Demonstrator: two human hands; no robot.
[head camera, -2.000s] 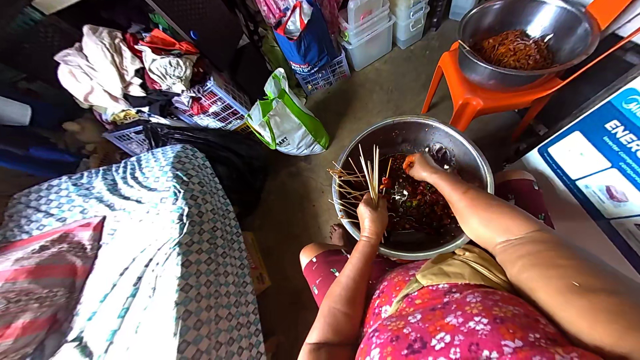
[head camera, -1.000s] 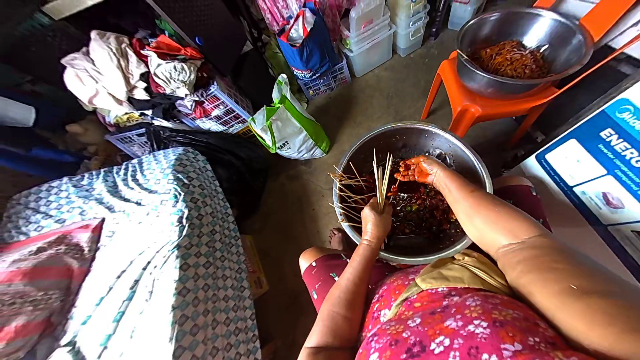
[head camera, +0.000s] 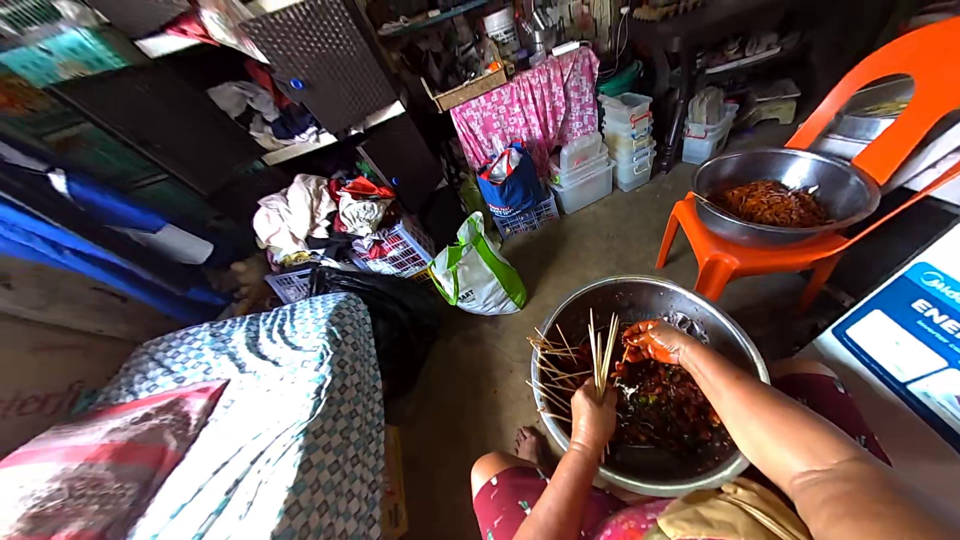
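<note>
A large metal basin (head camera: 652, 487) holds dark, saucy marinated pieces (head camera: 667, 412). Over its left half, my left hand (head camera: 592, 411) grips a bundle of wooden skewers (head camera: 602, 349) that point upward. My right hand (head camera: 654, 342), coated in red-brown sauce, is just right of the bundle above the basin, its fingers pinched on a small saucy piece beside a stick's end. Several loaded skewers (head camera: 553, 375) lie along the basin's left side, bare ends over the rim. Whether the piece is threaded on a stick is hard to tell.
An orange plastic chair (head camera: 739, 259) at the upper right bears a second metal basin (head camera: 784, 231) of reddish shredded food. A green-and-white bag (head camera: 480, 277) stands on the floor, left of the big basin. A cloth-covered bed or seat (head camera: 300, 420) and a black plastic bag (head camera: 397, 322) are farther left.
My right hand has lifted from the food in the basin, opened with its palm showing, then closed its fingers near the skewers. My left hand has kept hold of the bundle.
</note>
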